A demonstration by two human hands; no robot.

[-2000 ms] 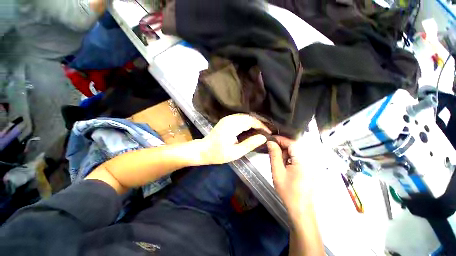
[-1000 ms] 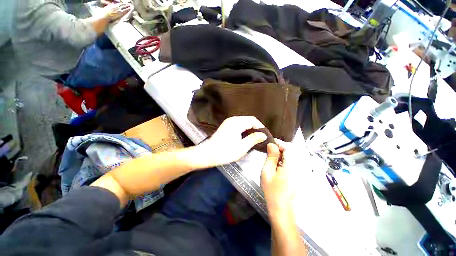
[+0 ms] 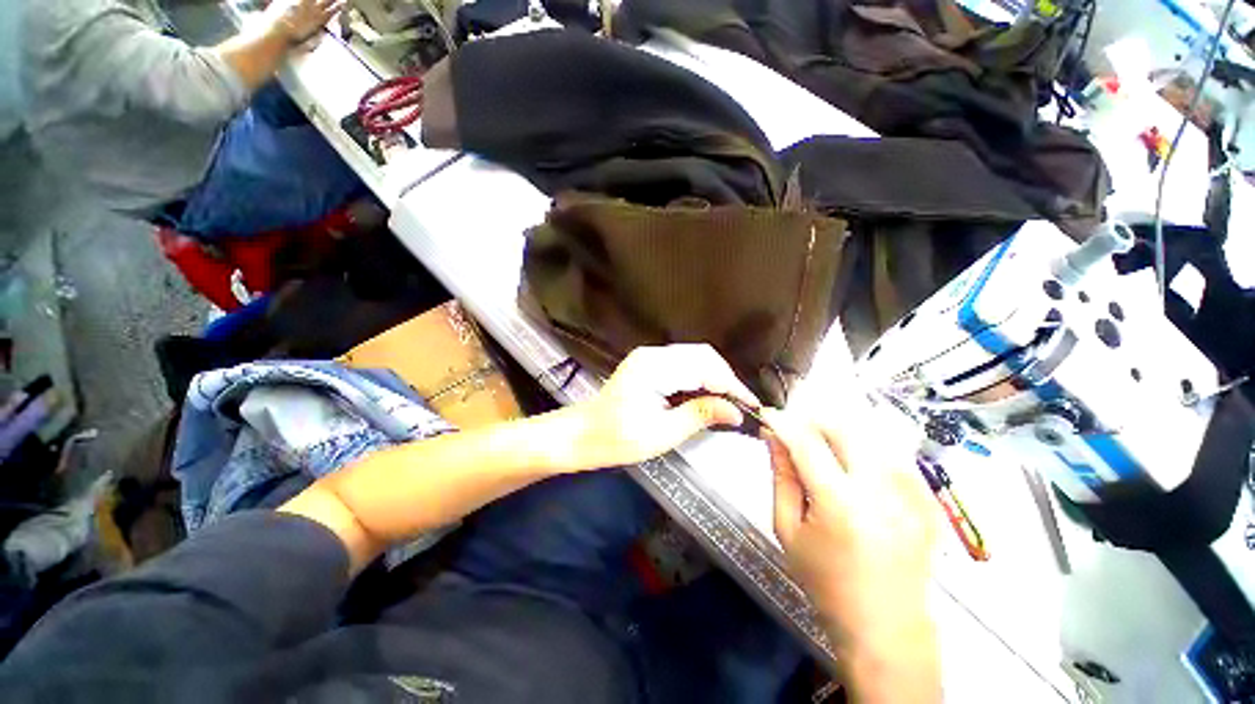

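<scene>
A large dark garment panel point(image 3: 619, 117) lies across the white table, with its brown wrong side point(image 3: 688, 275) turned up in front of my hands. A pale seam line runs near the right edge of the brown part. My left hand point(image 3: 661, 406) pinches the near edge of the cloth between thumb and fingers. My right hand point(image 3: 840, 516) touches the same dark edge with its fingertips, just right of my left hand. The fingers partly hide the edge, and my right hand is overexposed.
The white sewing machine point(image 3: 1046, 358) stands at the right. Thread snips point(image 3: 959, 516) and a grey metal rod point(image 3: 1046, 519) lie before it. Red-handled scissors point(image 3: 391, 106) lie at the upper left. Another person point(image 3: 124, 83) is beyond them. A light blue denim heap point(image 3: 296, 426) is by my lap.
The brown wrong side has spread out flatter than at first. My right hand has turned and moved slightly right and down. The held edge looks thinner between my fingers.
</scene>
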